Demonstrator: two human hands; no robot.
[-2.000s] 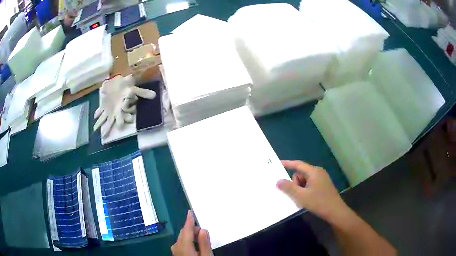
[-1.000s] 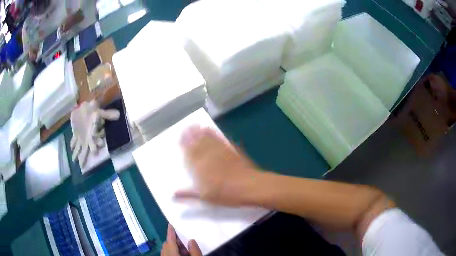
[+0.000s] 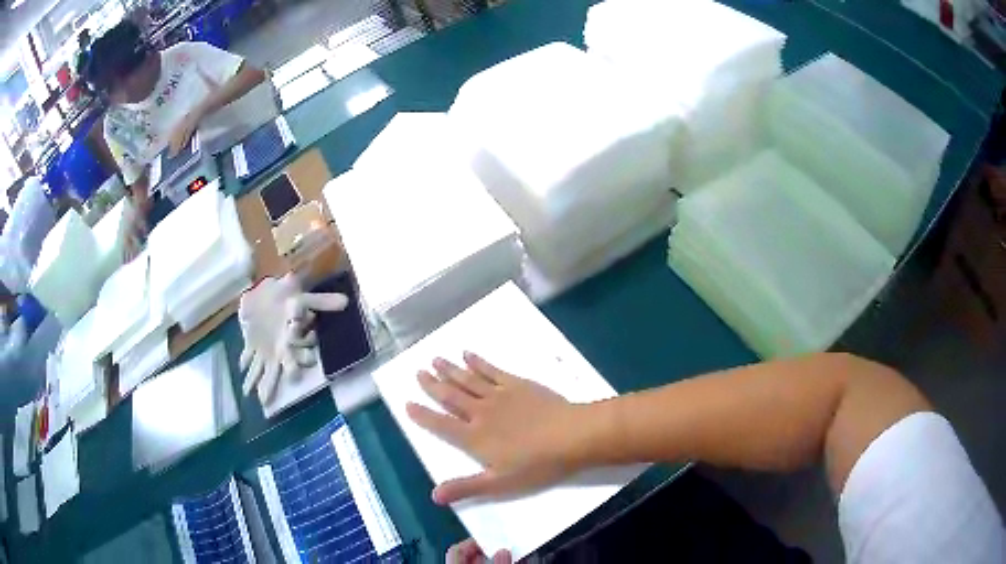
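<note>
A bright white backsheet (image 3: pixel 485 529) lies in front of me, with a small dark mark near its right edge. My right hand (image 3: pixel 502 424) lies flat on it, palm down, fingers spread and pointing left and away. My left hand (image 3: pixel 477 554) is at the sheet's near left corner, mostly cut off by the bottom edge; the fingertips touch the sheet's edge, and whether they grip it is unclear. What lies under the sheet is hidden.
Blue solar cell arrays (image 3: pixel 325 496) lie at left. White stacks (image 3: pixel 425 237) stand behind the sheet, pale green stacks (image 3: pixel 778 253) at right. White gloves (image 3: pixel 276 331) and a smartphone (image 3: pixel 344 331) lie left of centre. A person (image 3: pixel 166 88) works at the back left.
My right hand has moved from the sheet's right edge onto its middle, blurred a second ago and now sharp. The view has shifted, and the person at the back left now shows more fully.
</note>
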